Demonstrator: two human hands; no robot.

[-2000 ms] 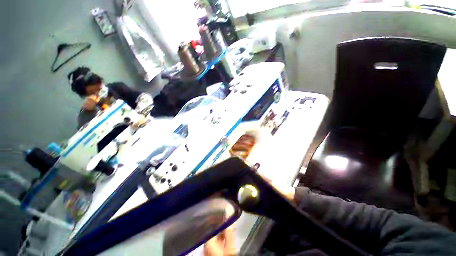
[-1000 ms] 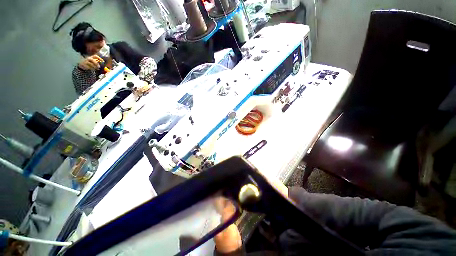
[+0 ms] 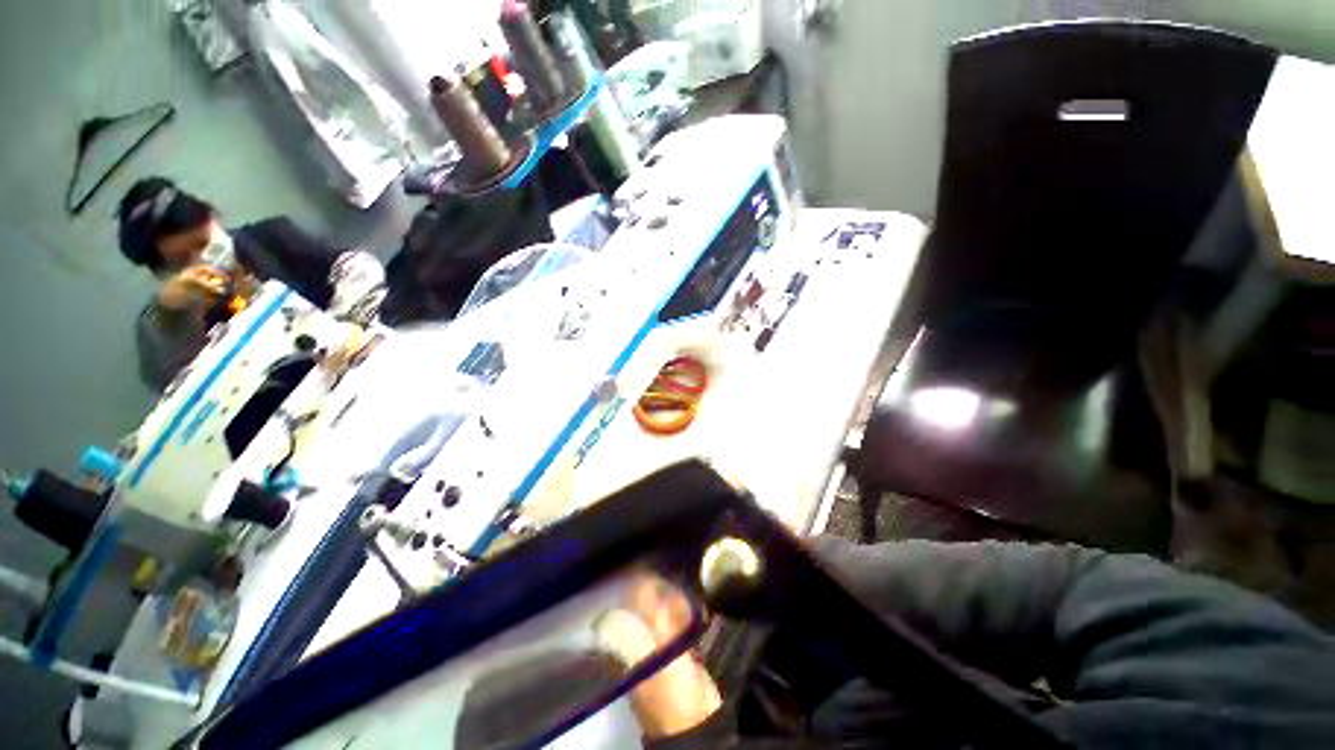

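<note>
A hand, apparently my left hand (image 3: pixel 666 659), shows through the opening of a blurred black frame that crosses the bottom of the view. Its fingers are blurred and partly covered. A dark cloth piece (image 3: pixel 535 692) lies left of the fingers; I cannot tell whether they grip it. My right arm's grey sleeve reaches in from the right, but its hand is hidden behind the black frame. The white sewing machine (image 3: pixel 549 366) stands beyond; its needle area is mostly covered. Red-orange scissor handles (image 3: pixel 671 396) lie beside the machine arm.
Small dark tools (image 3: pixel 783 308) lie at the table's right end. A dark chair (image 3: pixel 1091 191) stands at right. A masked person (image 3: pixel 183 257) sits at a facing machine (image 3: pixel 183 418). Thread cones (image 3: pixel 472 129) stand behind. A dark cloth strip (image 3: pixel 315 572) lies at left.
The view has swung, so the machine and the facing person sit lower and further left than one second ago. The black snips seen then near the needle are now covered.
</note>
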